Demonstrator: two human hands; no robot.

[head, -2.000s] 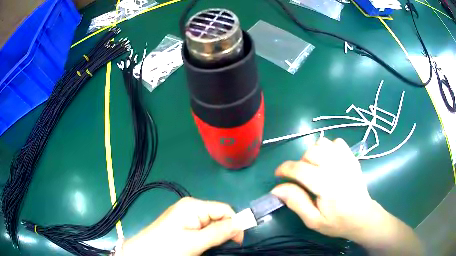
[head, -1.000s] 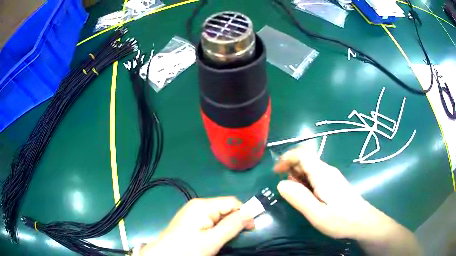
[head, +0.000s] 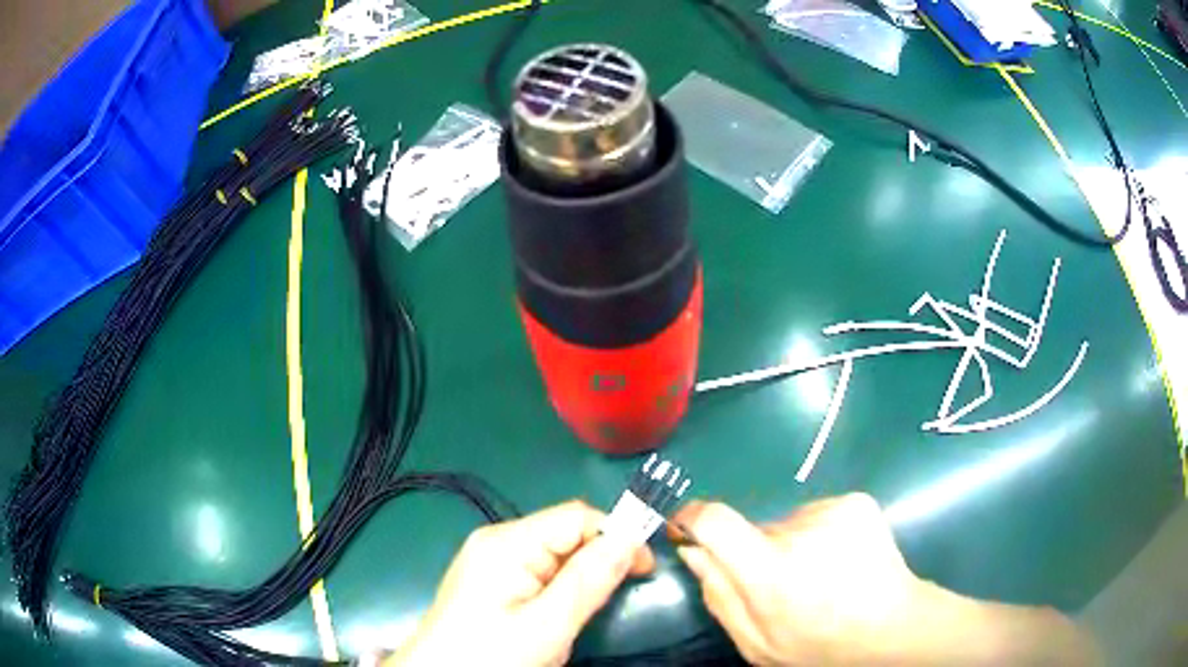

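Several black cable ends (head: pixel 663 483) with silvery-white tips fan out from a white flat piece (head: pixel 632 520). My left hand (head: pixel 528 580) pinches this white piece and the cables between thumb and fingers, low in the middle. My right hand (head: pixel 814 573) is at the right edge of the white piece, thumb and forefinger together. A small dark item (head: pixel 676 529) shows at its fingertips; most of it is hidden, and I cannot tell what it is. The cables' run behind my left hand is hidden.
A red-and-black heat gun (head: pixel 606 261) stands nozzle up just beyond my hands. Black cable bundles (head: pixel 378 352) lie left, beside a blue bin (head: pixel 104 156). White tubing (head: pixel 971 341) lies right. Clear bags (head: pixel 749 137) and a black cord (head: pixel 860 91) lie behind.
The grey translucent piece seen over the cable ends at first is off them. My right hand moved away, then back left against the white piece. The fanned tips now point more upward.
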